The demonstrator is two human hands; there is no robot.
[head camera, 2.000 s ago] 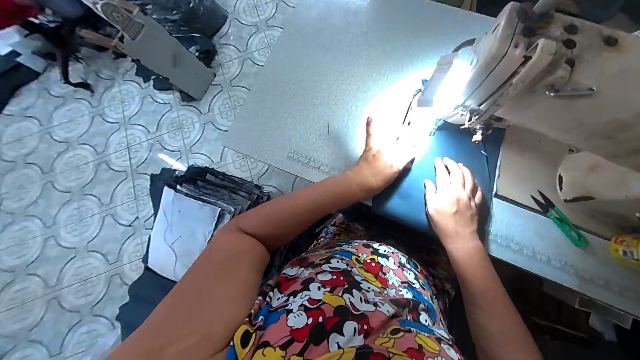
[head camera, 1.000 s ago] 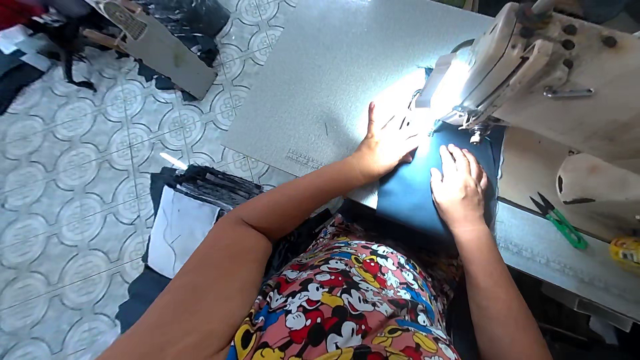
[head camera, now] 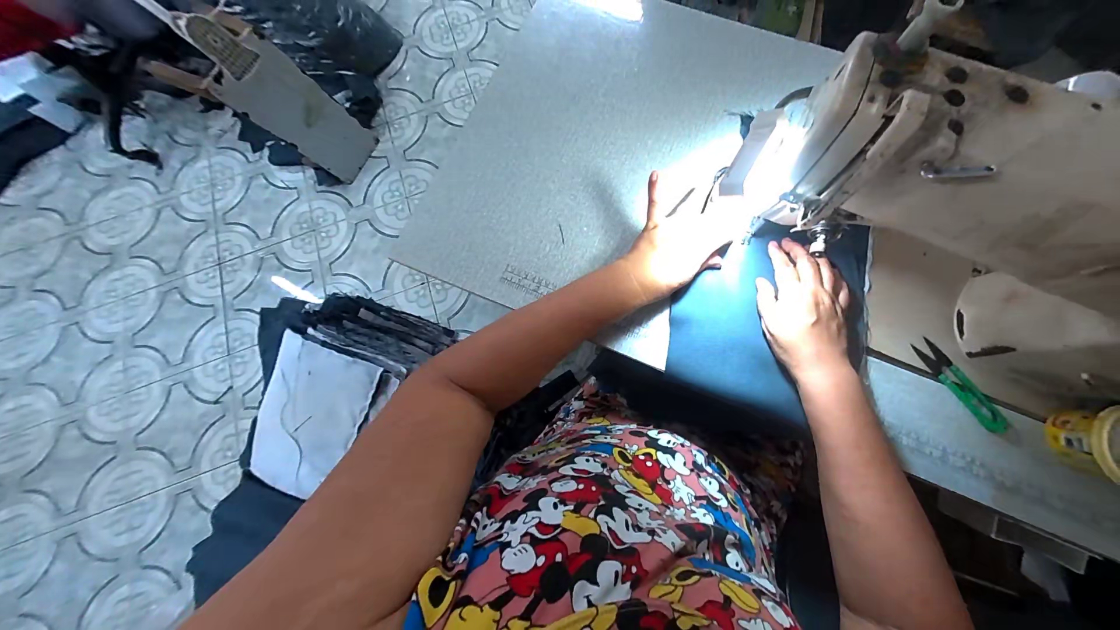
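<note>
A dark blue piece of fabric (head camera: pixel 722 337) lies under the head of an industrial sewing machine (head camera: pixel 997 166) and hangs over the table's near edge. My left hand (head camera: pixel 678 249) rests with spread fingers at the fabric's left edge, partly washed out by the machine's bright lamp (head camera: pixel 761 162). Flat on the fabric, just in front of the presser area, lies my right hand (head camera: pixel 805 311), its fingers fairly close together and holding nothing. Glare hides the needle.
Green-handled thread snips (head camera: pixel 962 385) and a yellow container (head camera: pixel 1083 440) stand right on the sewing table (head camera: pixel 525 175). Left of my left arm is a stack of cut fabric pieces (head camera: pixel 319 411), above the tiled floor (head camera: pixel 131 350). A grey board (head camera: pixel 297 114) is at upper left.
The blue fabric shows more of its surface between my hands than two seconds ago. My left hand's fingers have shifted slightly; both hands stay by the machine head.
</note>
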